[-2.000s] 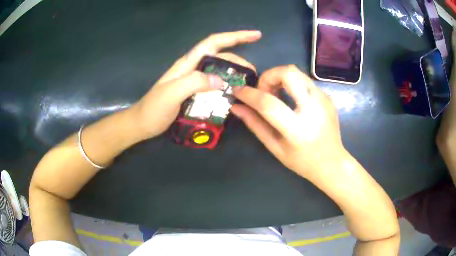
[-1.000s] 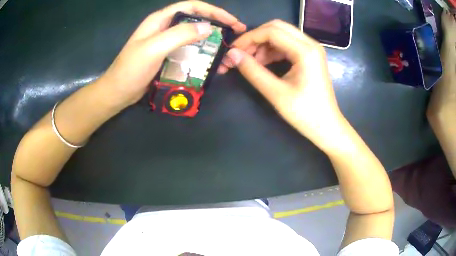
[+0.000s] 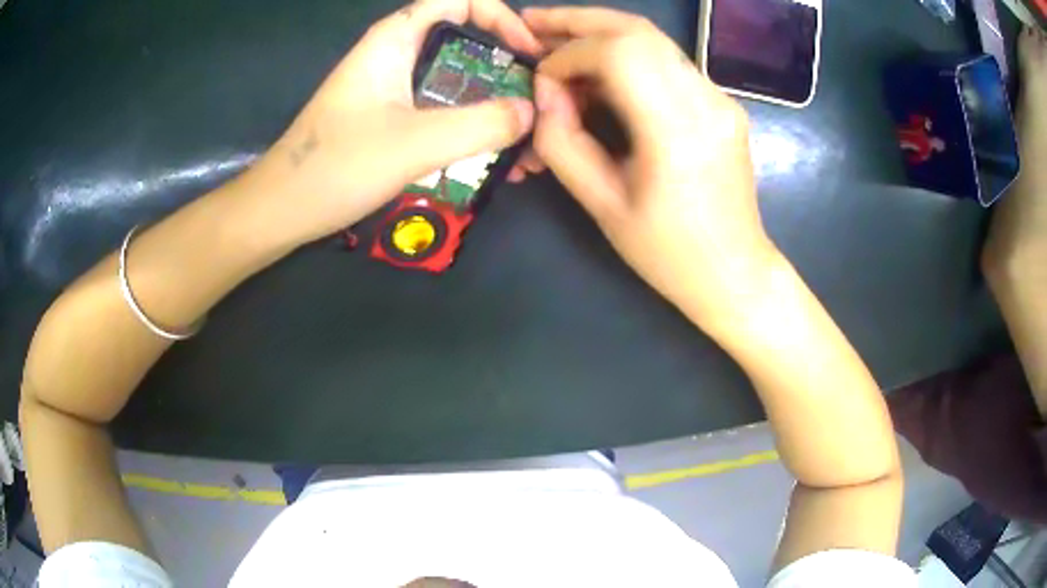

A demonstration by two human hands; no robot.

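Observation:
The open device unit, a black frame with a red lower end (image 3: 442,250) and a round yellow disc (image 3: 413,236), is held above the dark table. Its green circuit board (image 3: 477,71) shows above and below my left thumb. My left hand (image 3: 390,132) grips the unit from the left, its thumb across the board to the right edge, fingers around the top. My right hand (image 3: 660,138) is at the unit's upper right edge, thumb and index fingertips together there. Whether a small part is between those fingertips cannot be seen.
A smartphone (image 3: 761,48) lies beyond my right hand. A dark blue box with a red figure (image 3: 928,140) stands at the right. Another person's arm (image 3: 1015,247) and dark red sleeve (image 3: 970,431) are at the right edge. The table's front edge curves before me.
My left thumb has moved down and right across the board to the frame's right edge. My right fingertips have moved slightly up along that edge. The unit stays in my left hand.

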